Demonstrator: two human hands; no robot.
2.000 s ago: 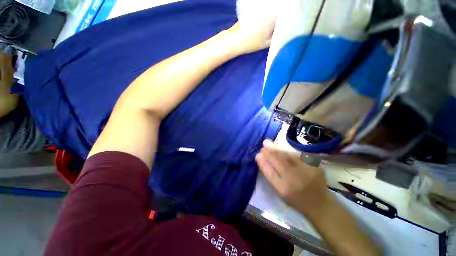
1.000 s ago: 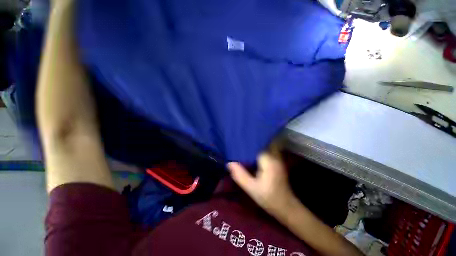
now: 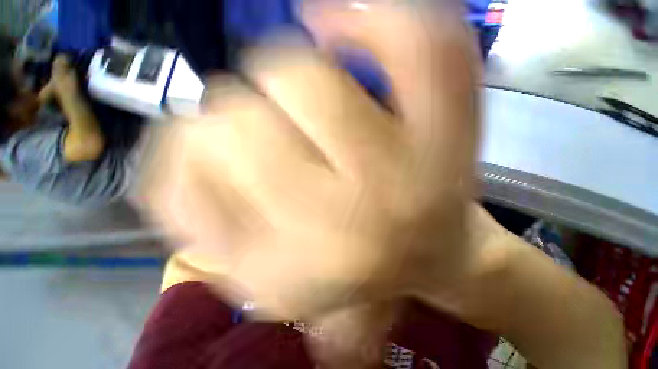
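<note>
A large, blurred hand mass fills the middle of the view close to the camera; it joins the forearm from the lower right, so my right hand (image 3: 339, 180) is at least part of it. Its fingers are curled, but its grip is unclear. Blue cloth (image 3: 256, 18) shows above the hand, and a blue patch shows through a gap between fingers. Only a bit of my left forearm (image 3: 184, 268) shows above the maroon sleeve; whether my left hand is within the blur cannot be told. Most of the cloth is hidden or out of view.
Tweezers (image 3: 602, 73) and black snips (image 3: 630, 114) lie on the machine table (image 3: 563, 140) at right. A red basket (image 3: 620, 288) is below its edge. Another person (image 3: 72, 155) in grey sits at left, near a white machine (image 3: 148, 76). A small red-and-white mark (image 3: 495, 13) is at the top.
My right hand has risen from the cloth's lower edge towards the camera. The cloth has moved up and largely left the view. The other person has come into view at left.
</note>
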